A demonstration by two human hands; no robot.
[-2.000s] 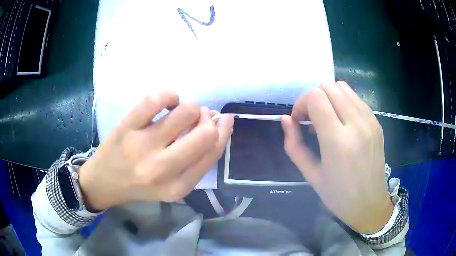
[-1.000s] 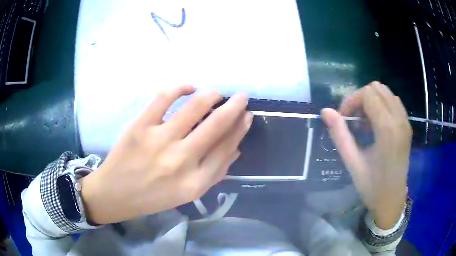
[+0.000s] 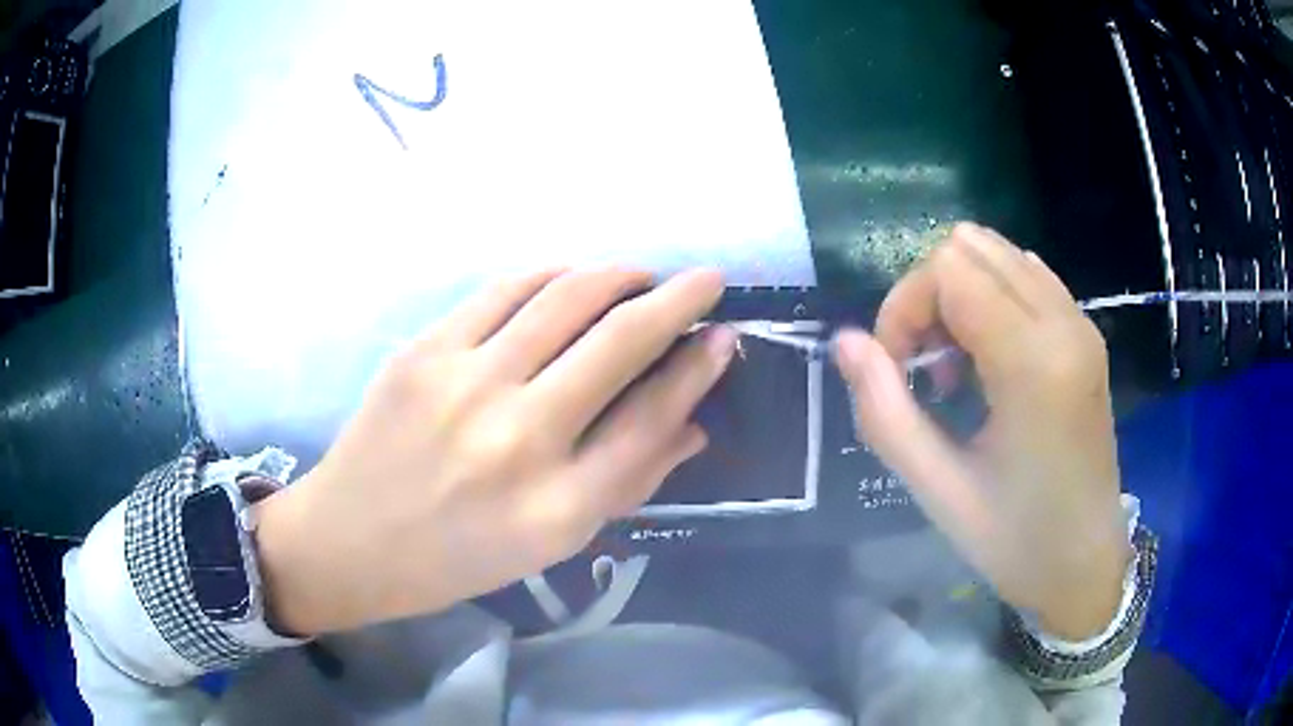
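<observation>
The black device housing [image 3: 709,546] lies in front of me, its far edge on the white foam sheet. A white border [image 3: 814,440] frames its dark screen window [image 3: 759,419]. My left hand [image 3: 496,426] lies spread over the window's left part, its fingertips at the top border. The narrow white tape [image 3: 777,338] runs from those fingertips to my right hand [image 3: 993,411], slightly slanted off the border line. My right hand pinches the tape between thumb and fingers beyond the window's top right corner. The tape's tail reaches the right rim of the picture.
The white foam sheet [image 3: 496,170] bears a blue mark on the dark green bench [image 3: 908,156]. Stacked black housings stand at the right [image 3: 1205,156] and left [image 3: 31,199]. Blue crate surface [image 3: 1205,482] shows at lower right. A pale drawstring [image 3: 589,603] hangs near me.
Since two seconds ago my left hand has let go of its pinch and spread over the window. My right hand moved right, then back left with the tape. The whole view has shifted.
</observation>
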